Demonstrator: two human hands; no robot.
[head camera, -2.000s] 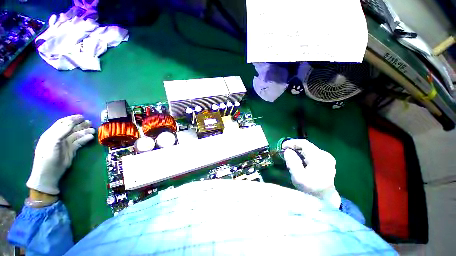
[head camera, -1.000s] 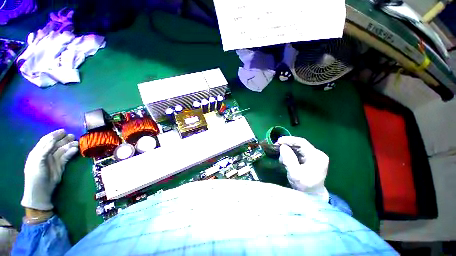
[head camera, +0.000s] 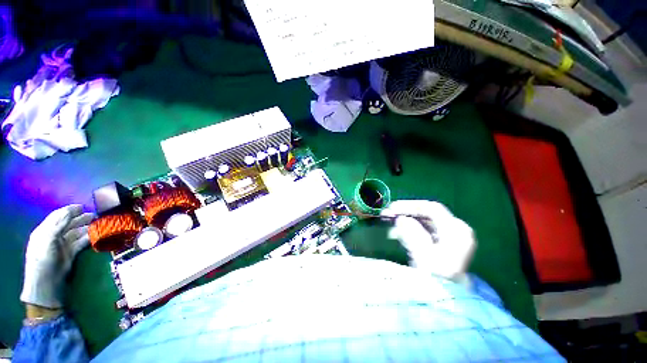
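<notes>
The power board (head camera: 234, 234) lies flat on the green mat, its near edge hidden by my clothing. My right hand (head camera: 431, 237), in a white glove, holds a thin reddish-brown brush (head camera: 355, 214) whose tip is at the board's right edge. The green round pot (head camera: 372, 196) with dark inside stands just beyond the brush. My left hand (head camera: 53, 252), gloved, rests beside the board's left end near the copper-wound chokes (head camera: 115, 231), fingers apart and holding nothing visible. The finned heatsink (head camera: 228, 145) is at the board's far edge.
A crumpled white cloth (head camera: 53, 110) lies at far left. A black pen-like tool (head camera: 391, 154) lies beyond the pot. A printed paper sheet (head camera: 347, 32) hangs at the top, above a small fan (head camera: 426, 85). A red-lined black tray (head camera: 545, 205) is at right.
The view has shifted, so the bench things appear further left. The brush now shows in my right hand, reaching past the pot to the board edge. My left hand stays beside the board.
</notes>
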